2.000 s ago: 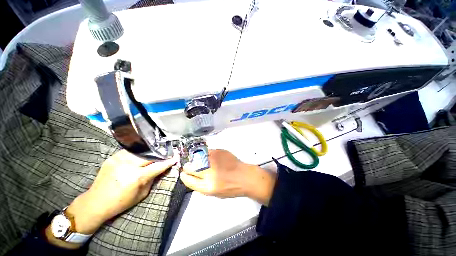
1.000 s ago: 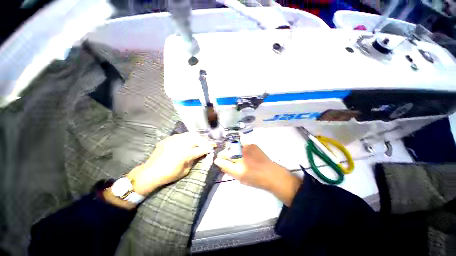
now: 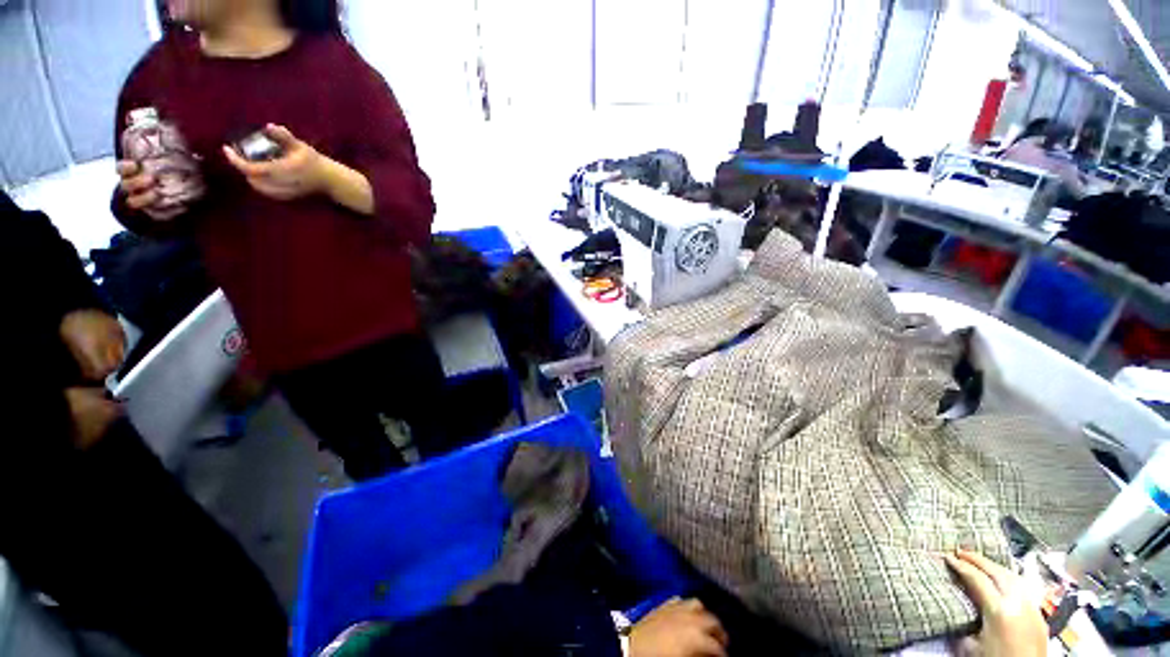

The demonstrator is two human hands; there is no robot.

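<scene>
The grey-beige checked garment [image 3: 821,475] lies spread and rumpled left of the sewing machine head [image 3: 1129,520], which is cut off at the right edge. My right hand [image 3: 1007,606] is at the lower right, its fingers on the garment close to the needle area; whether they grip the cloth does not show. My left hand [image 3: 676,630] is at the bottom edge, partly cut off, beside the garment's lower left edge; its fingers are hidden.
A blue bin [image 3: 423,513] with checked and dark pieces stands at my left. Beyond it a person in a dark red top [image 3: 289,193] holds a bottle and a small object. Another person in black [image 3: 90,436] is at far left. Another machine [image 3: 680,244] and tables stand ahead.
The view has swung left and up, bringing people and the blue bin into view. My left hand has left the needle area and is now low beside the garment. The green and yellow snips are out of view.
</scene>
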